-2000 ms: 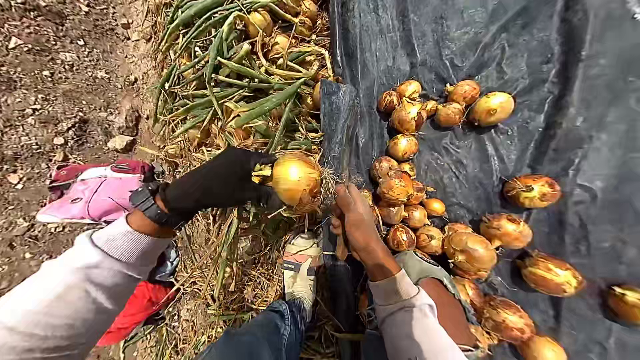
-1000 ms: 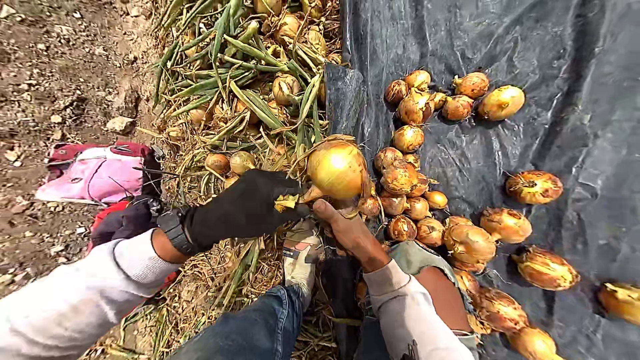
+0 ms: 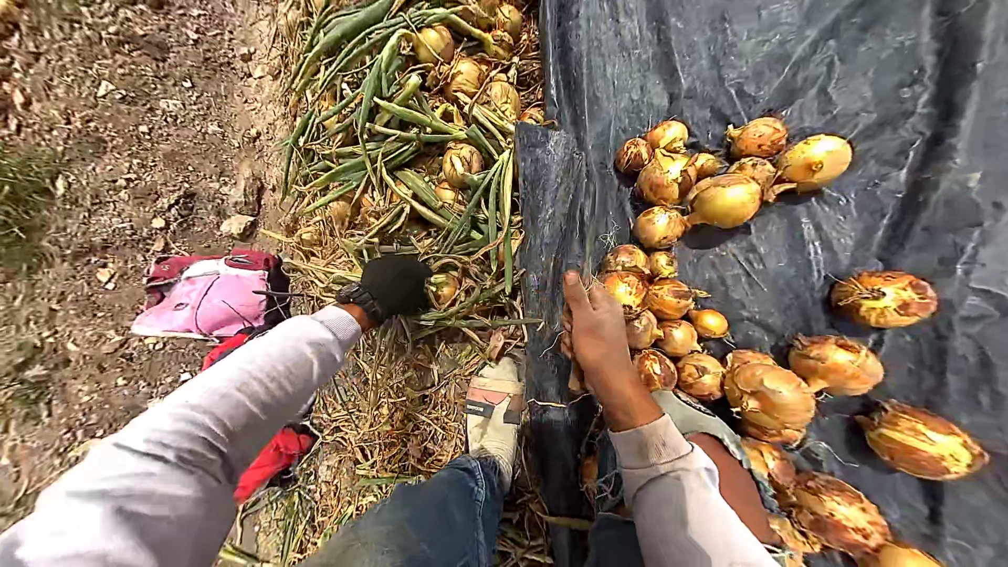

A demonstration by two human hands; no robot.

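Note:
My left hand (image 3: 396, 285), in a black glove, reaches over the row of onions with green tops, its fingers beside a small onion (image 3: 444, 290); whether it grips anything is hidden. My bare right hand (image 3: 600, 339) is closed over the edge of the black plastic sheet, around a slim thing that barely shows and that I cannot identify. To its right, trimmed onions (image 3: 669, 299) lie clustered on the sheet (image 3: 772, 291). Higher up, a large yellow onion (image 3: 724, 201) rests against others near another pale onion (image 3: 815, 161).
Onions with long green leaves (image 3: 409, 118) lie along the sheet's left side. A pink and red bag or cloth (image 3: 216, 295) lies on the soil at left, with a red cloth (image 3: 272, 462) below it. My shoe (image 3: 494, 409) stands on dry straw between my hands.
The large onion that was between my hands has left them, and a large yellow one now lies with the upper group on the sheet. My left hand has moved away from my right, to the leafy onions.

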